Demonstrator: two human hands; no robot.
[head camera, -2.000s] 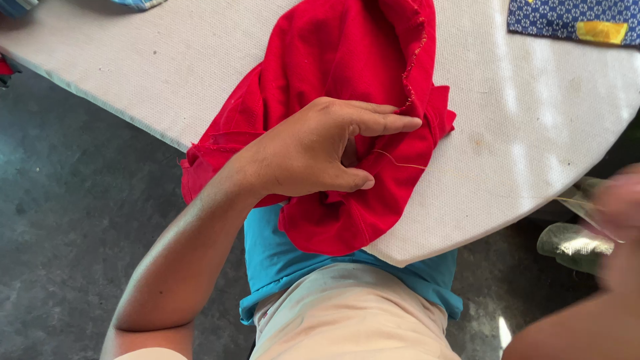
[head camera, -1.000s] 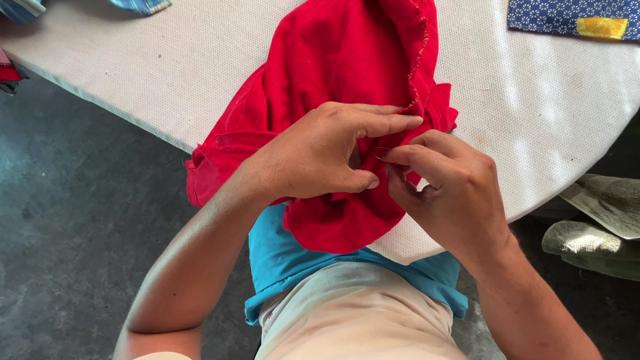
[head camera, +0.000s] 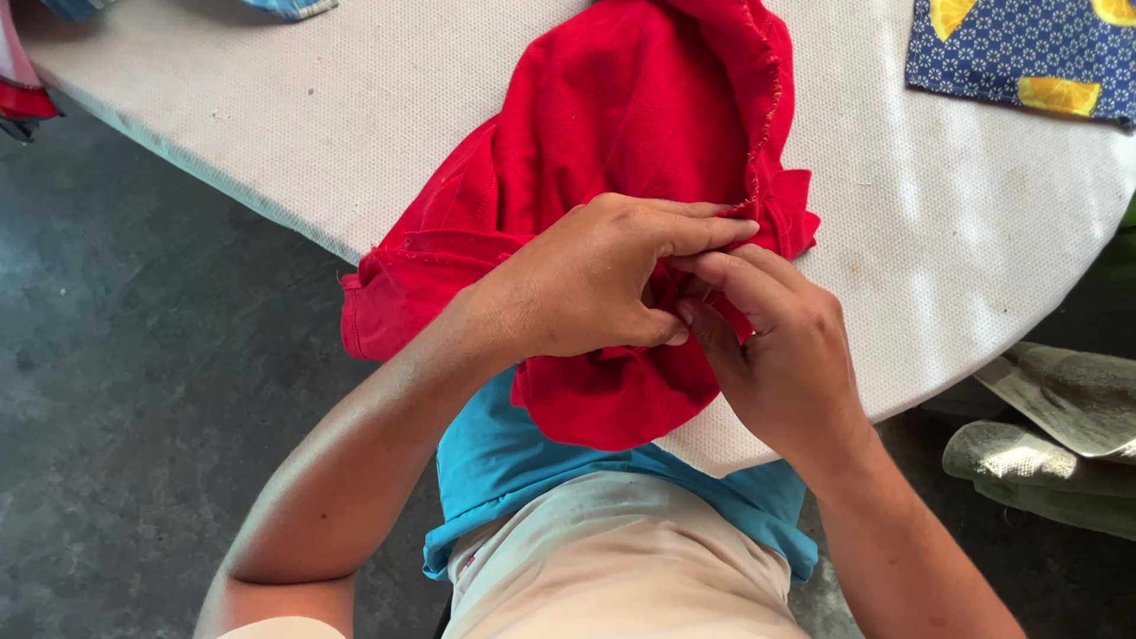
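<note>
A red cloth garment (head camera: 621, 115) lies bunched over the near edge of the table, partly hanging toward my lap. A line of light stitches (head camera: 765, 133) runs down its right-hand folded edge. My left hand (head camera: 612, 275) rests on the garment, holding a fold of it at the lower end of those stitches. Close against it, my right hand (head camera: 781, 337) pinches at the red cloth between thumb and forefinger. A needle is not visible between the fingers now, and the thread there is hidden.
The table has a white textured cover (head camera: 932, 266) and a curved right edge. Blue cloth with orange-slice print (head camera: 1021, 62) lies at the upper right. Blue checked cloth (head camera: 288, 7) is at the upper left. Grey-green folded fabric (head camera: 1047, 461) sits below the table on the right.
My right hand has come in from the far right to the red cloth beside my left hand, which has stayed nearly still. The light thread seen across the cloth earlier is out of sight.
</note>
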